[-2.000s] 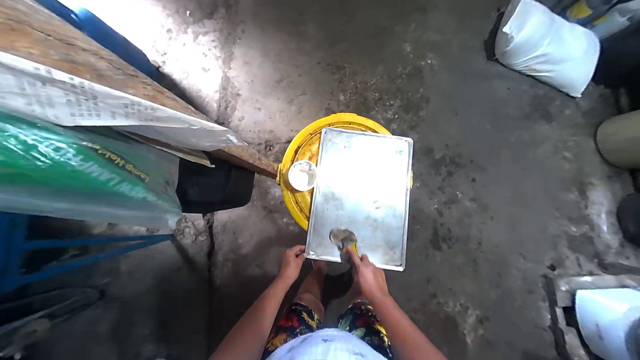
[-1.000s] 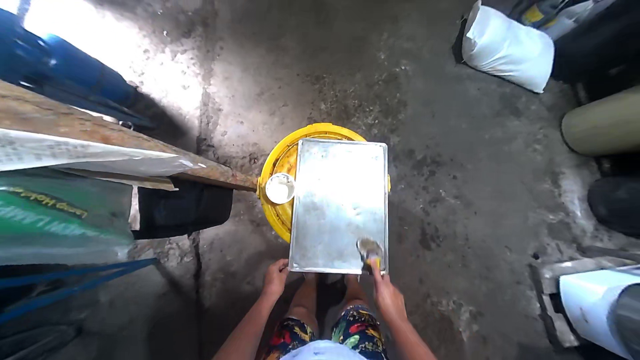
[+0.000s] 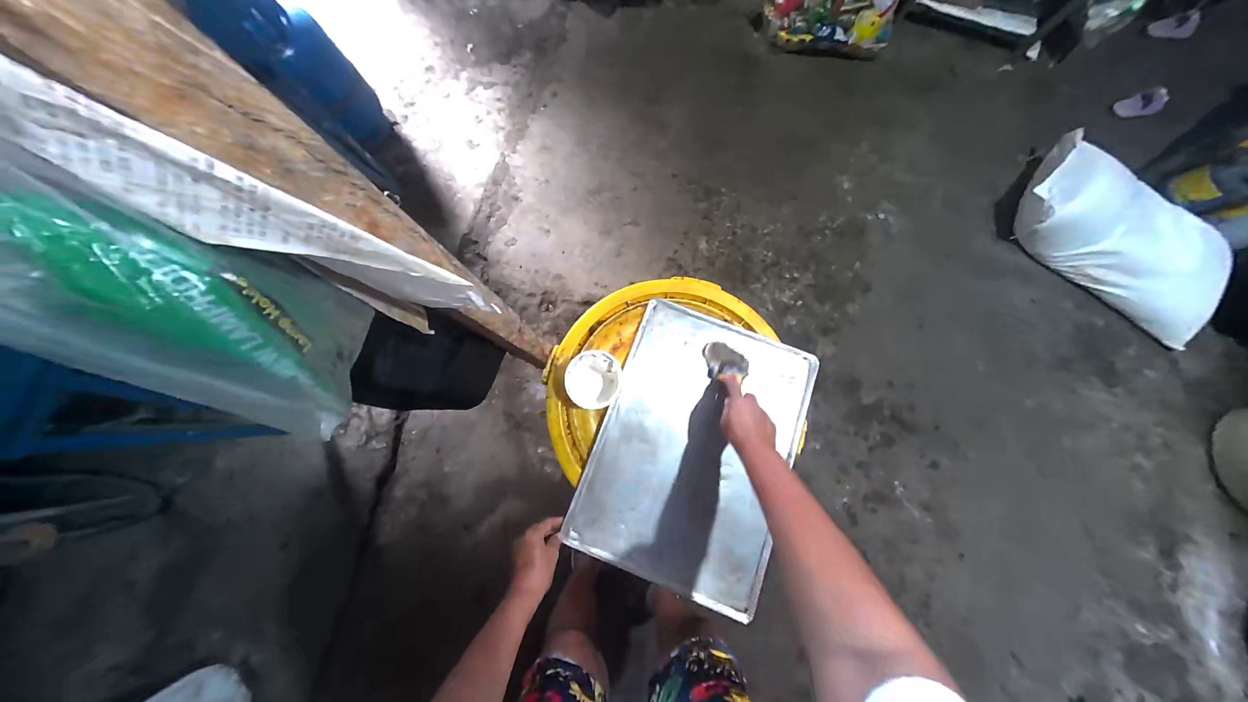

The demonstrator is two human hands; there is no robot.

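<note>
A shallow metal baking tray (image 3: 643,468) lies at a slant over a round yellow plastic tub or lid (image 3: 563,429). My right hand (image 3: 749,421) holds a paintbrush-like brush (image 3: 726,360), its bristles against the upper part of the tray. With my left hand (image 3: 536,556) I grip the tray's near left corner. Beside the tray's left edge, on the yellow surface, stands a small white tub (image 3: 592,379) with pale contents. A shadow of my arm falls along the tray.
At the left a wooden plank (image 3: 292,175) reaches to the yellow rim, with paper and green plastic packaging (image 3: 146,283) by it. A black container (image 3: 424,366) sits beneath. On the concrete floor at the right lies a white sack (image 3: 1121,239); a patterned bag (image 3: 829,24) is at the top.
My right hand and the brush have moved from the tray's near edge to its far part. The tray has turned from nearly straight to slanted. My left hand stays at the near left corner.
</note>
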